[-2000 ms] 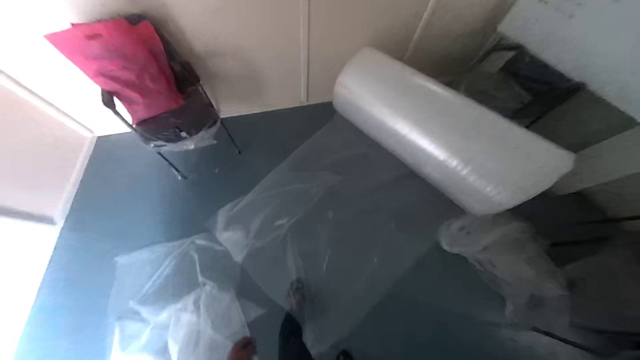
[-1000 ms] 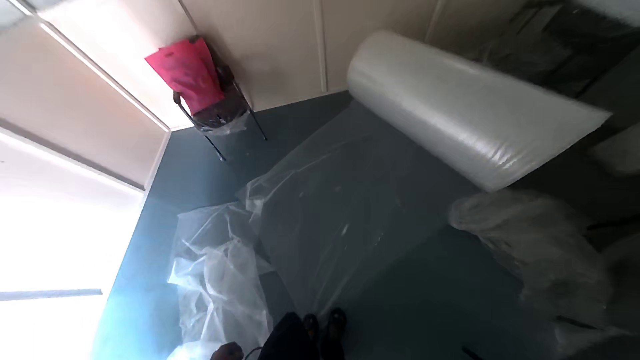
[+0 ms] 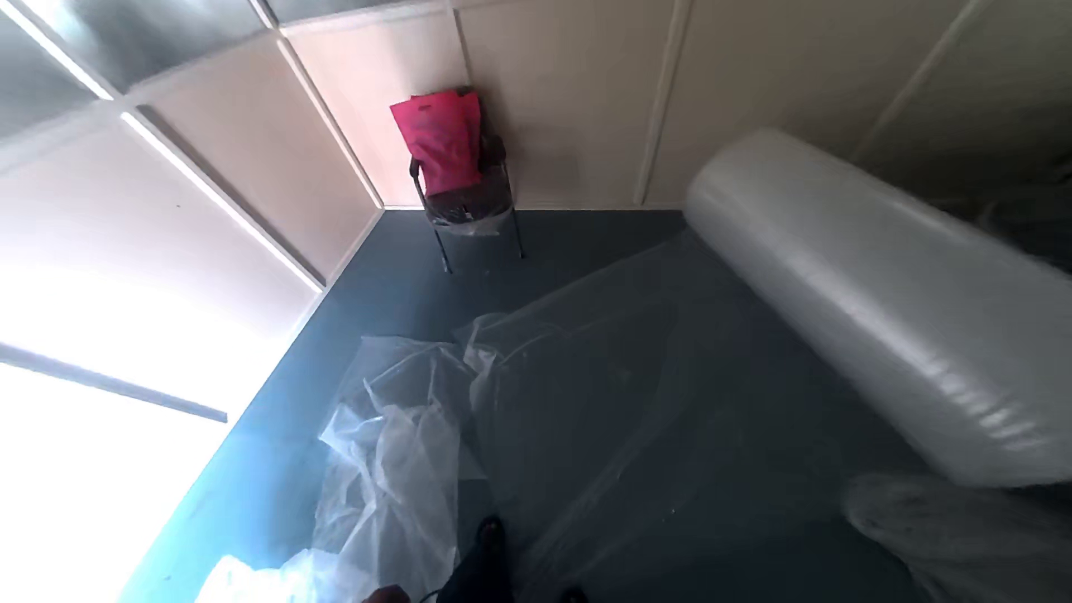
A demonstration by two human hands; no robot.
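A sliver of my left hand (image 3: 387, 595) shows at the bottom edge, beside my dark-clothed leg. Its fingers are cut off by the frame, so its grip cannot be told. Near it lies crumpled clear plastic film (image 3: 398, 477), spread on the dark floor. A large roll of translucent plastic sheeting (image 3: 888, 310) slants across the right side. From it a thin transparent sheet (image 3: 603, 402) runs over the floor towards the crumpled film. My right hand is out of view.
A dark chair (image 3: 469, 203) with a pink-red bag (image 3: 440, 141) over its back stands by the panelled wall (image 3: 578, 109). More bunched plastic (image 3: 963, 536) lies at the lower right. My feet are at the bottom, beside the sheet.
The view has swung a good deal to the left, with more wall showing. My left hand stays low, near the bottom edge, beside the crumpled film.
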